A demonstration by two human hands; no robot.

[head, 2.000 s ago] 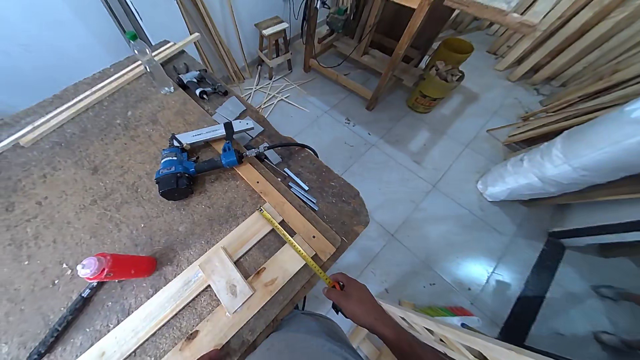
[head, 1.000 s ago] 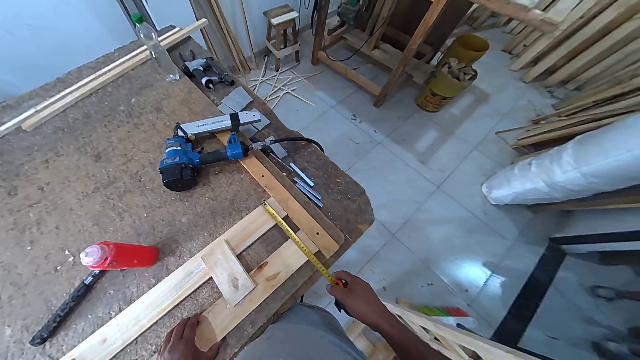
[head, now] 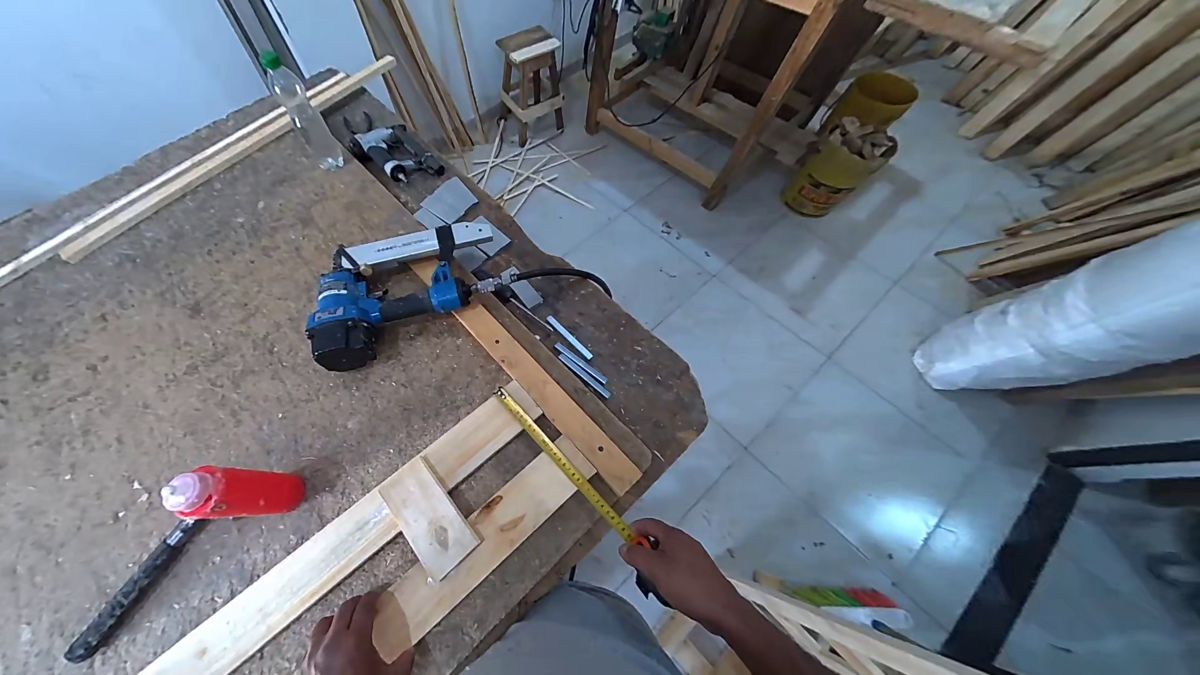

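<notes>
My right hand grips a tape measure, its yellow blade running out across the ends of two pale wooden boards. The blade's tip lies on the end of the longer board. My left hand rests at the near end of the shorter board, fingers on its edge; whether it grips is unclear. A small wooden crosspiece lies over both boards. Beyond the board ends, a brown wooden strip is on the workbench. A blue pneumatic nailer lies behind, partly over that strip.
A red bottle and a black-handled tool lie at left. Staple strips are near the bench edge. A clear bottle, long sticks and another pneumatic tool are farther back. A slatted wooden frame is below right.
My left hand has come up into fuller view at the shorter board's near end. The extended tape stays across the board ends in my right hand.
</notes>
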